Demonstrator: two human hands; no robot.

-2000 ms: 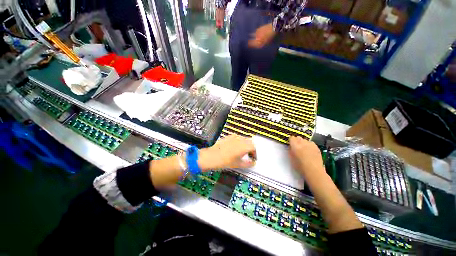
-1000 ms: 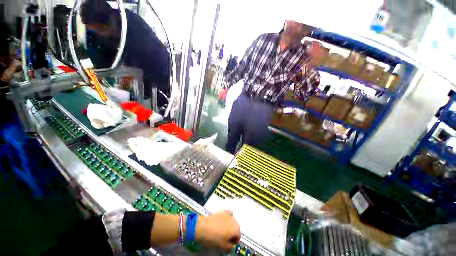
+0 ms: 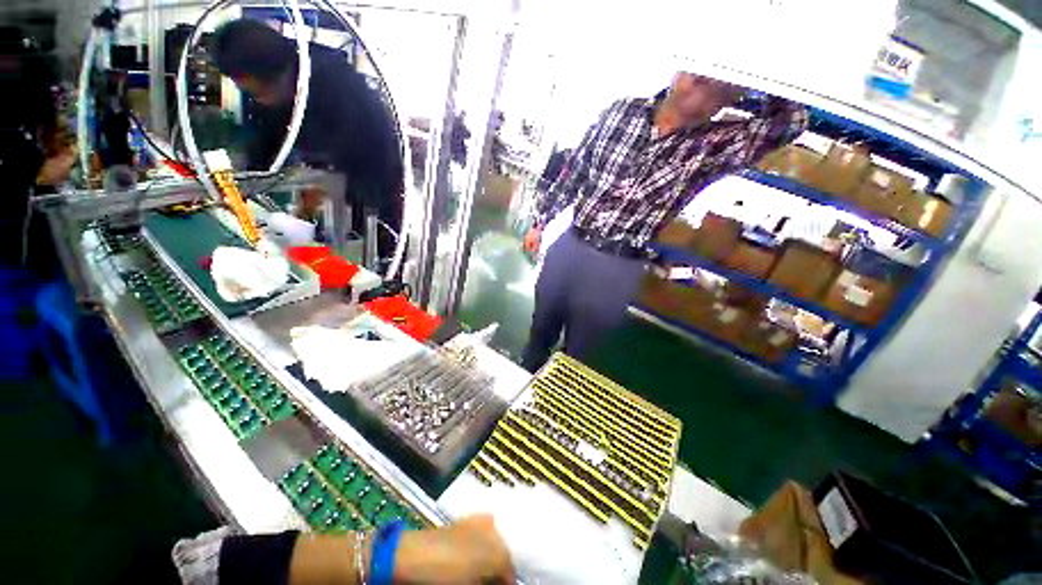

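My left hand (image 3: 463, 553) is at the bottom centre, cut by the lower edge, with a blue strap on the wrist. Its fingers are curled and blurred, and whether it holds anything is hidden. It is over the near edge of the white sheet (image 3: 571, 535). Yellow-and-black component rows (image 3: 606, 434) stand on the far part of that sheet. A clear tray (image 3: 455, 455) of loose silver components (image 3: 425, 409) is to their left. Green circuit boards (image 3: 343, 486) lie on the conveyor line beyond my left wrist. My right hand is out of the picture.
A white crumpled cloth (image 3: 349, 357) and red bins (image 3: 400, 318) are left of the tray. A black bin (image 3: 886, 531) and cardboard box (image 3: 786, 528) are at the lower right. A person in a checked shirt (image 3: 640, 183) stands across the bench; another in dark clothes (image 3: 343, 126) bends at upper left.
The view has tilted up and turned. My right hand has left the picture, and my left hand sits lower in the frame. The standing person's arm is now raised.
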